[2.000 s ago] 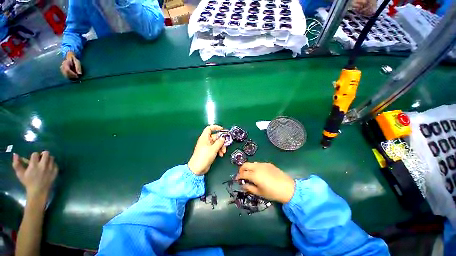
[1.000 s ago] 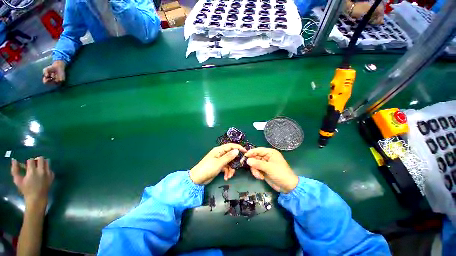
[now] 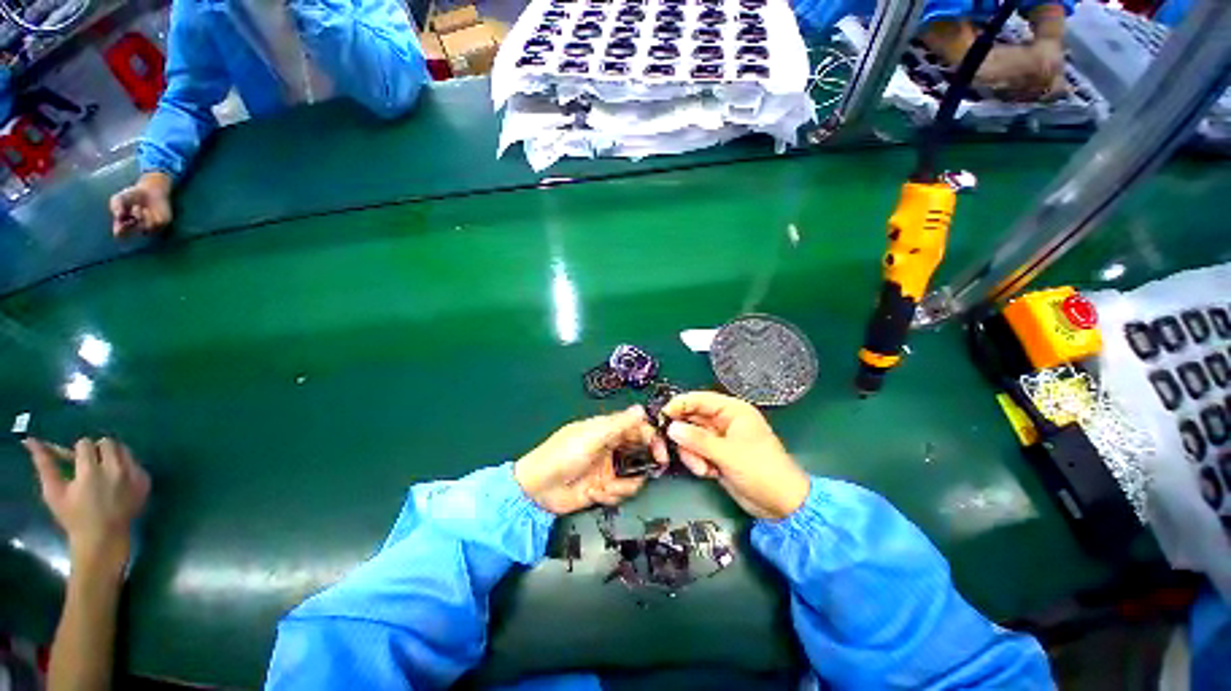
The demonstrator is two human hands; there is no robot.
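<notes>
My left hand holds a small dark housing in its fingertips, partly hidden by the fingers. My right hand meets it from the right and pinches a small dark part at the housing's upper side; its details are too small to tell. Other dark housings lie just beyond my hands, one with a silvery ring. A loose pile of small dark wired components lies on the green surface nearer to me, below my hands.
A round grey dish with a white tab sits beyond my right hand. A yellow-orange screwdriver hangs at right, near a red stop button and black case. Stacked trays stand across. Another person's hand is at left.
My right hand has moved from the component pile up to my left hand. Both hands now meet around a housing. Fewer housings lie loose beyond them.
</notes>
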